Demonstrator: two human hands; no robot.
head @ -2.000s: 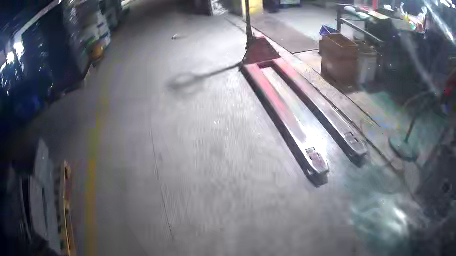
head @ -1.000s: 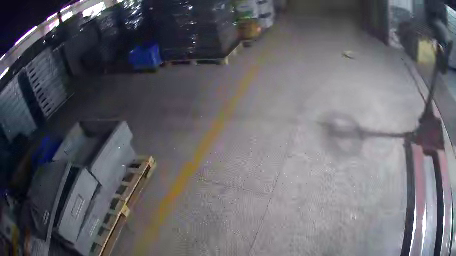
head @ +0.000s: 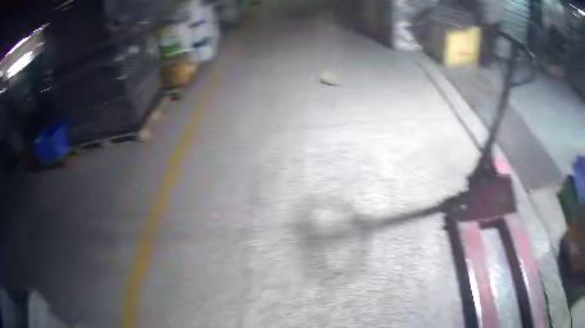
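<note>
A red hand pallet truck (head: 492, 200) stands at the right. Its two long forks (head: 473, 269) point towards me and run out of the bottom edge of the picture. Its dark tow handle (head: 499, 118) leans up and away to a loop-shaped grip (head: 515, 56), which nothing holds. The forks carry no load in the part that shows. A shadow of the handle lies on the floor to its left. Neither of my hands is in the picture. The view is blurred.
A dark stacked load on a pallet (head: 109, 139) stands at the left, beside a blue bin (head: 52, 143) and cartons (head: 196, 29). A yellow line (head: 168, 186) runs along the floor. A small pale scrap (head: 329, 79) lies ahead. A yellow box (head: 462, 47) stands back right.
My view has swung left, then back right. The pallet truck shows nearer the middle than a second ago, and the stacked grey parts at the left are mostly out of view.
</note>
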